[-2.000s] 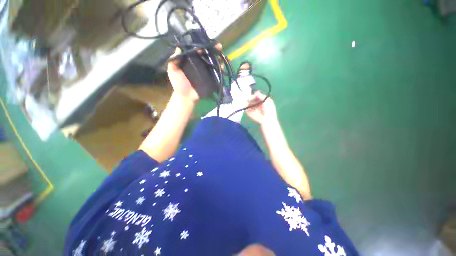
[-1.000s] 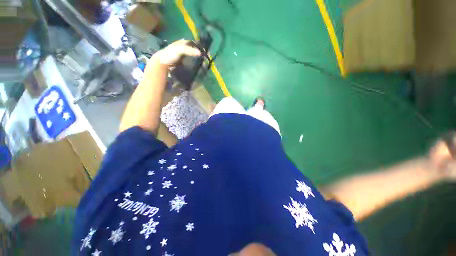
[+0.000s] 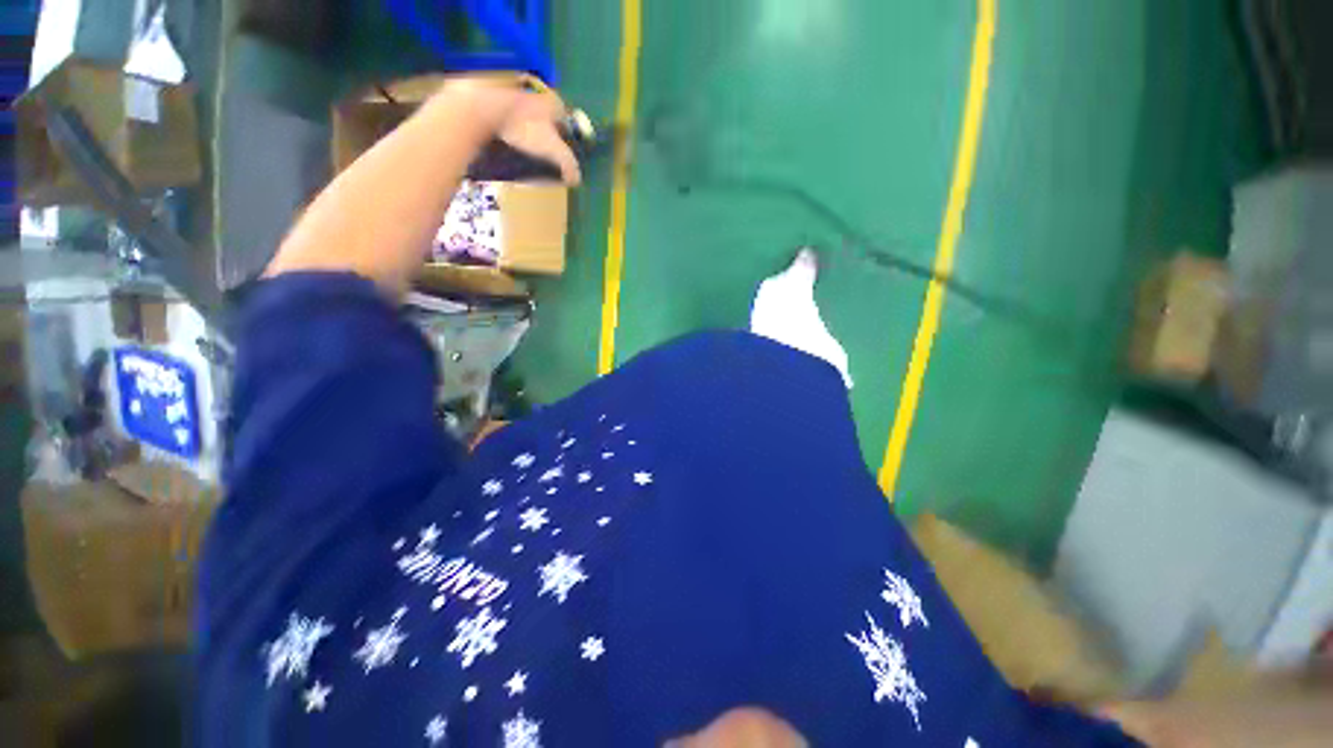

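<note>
My left hand [image 3: 523, 129] is at the upper left, above an open carton, with its fingers curled down over a dark object, which looks like the black power adapter [image 3: 523, 165]. The hand hides most of it, and blur hides its cord. A small pale shiny piece [image 3: 582, 126] shows at the fingertips. My right hand is out of the picture; only a blurred part of the forearm shows at the lower right edge.
A carton of white and purplish pieces [image 3: 471, 224] is under my left forearm. A blue frame [image 3: 490, 32] stands beyond it. Cartons [image 3: 110, 563] are at the left, grey boxes [image 3: 1191, 533] at the right. A thin dark line [image 3: 877, 259] crosses the green floor between yellow lines.
The view has turned and moved along the floor. The right hand has left the picture. The left hand still holds the dark object, now over the carton area, and its cord loops no longer show clearly.
</note>
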